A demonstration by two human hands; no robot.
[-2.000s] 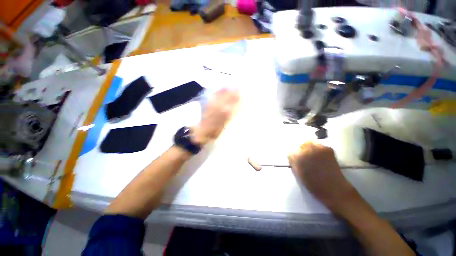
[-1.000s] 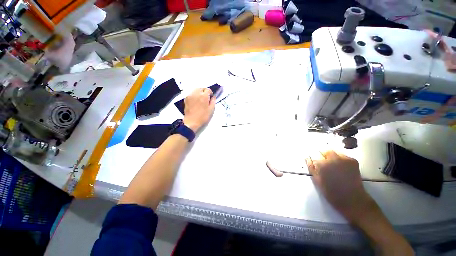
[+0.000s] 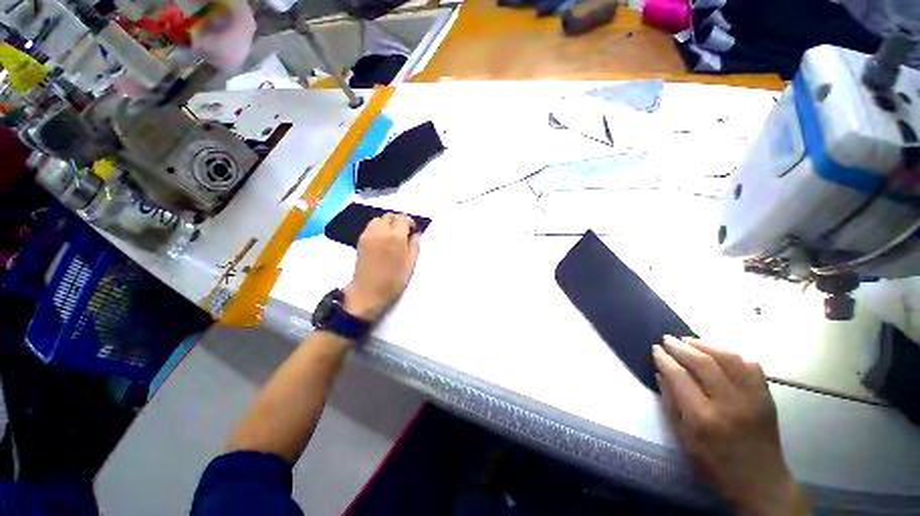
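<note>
A dark cut panel [image 3: 615,300] lies slanted on the white table in front of the sewing machine [image 3: 847,171]. My right hand [image 3: 721,403] has its fingers on the panel's lower right end. My left hand [image 3: 383,264] has its fingertips on a second dark panel [image 3: 352,224] at the left, near the blue patch. Whether the fingers pinch that panel or only press on it is not clear. A third dark panel [image 3: 401,158], with angled edges, lies behind it. The needle area is washed out by glare.
Pale cut panels [image 3: 595,173] lie at the back middle. Orange tape [image 3: 321,184] crosses the table at the left, with a second machine [image 3: 192,161] beyond. A dark bundle [image 3: 896,368] is cut off at the right edge. A ruler-marked edge [image 3: 504,411] runs along the front.
The view has shifted to the right. My left hand has moved from the upper dark panel to the lower left one. A dark panel now lies under my right hand's fingers, left of the needle.
</note>
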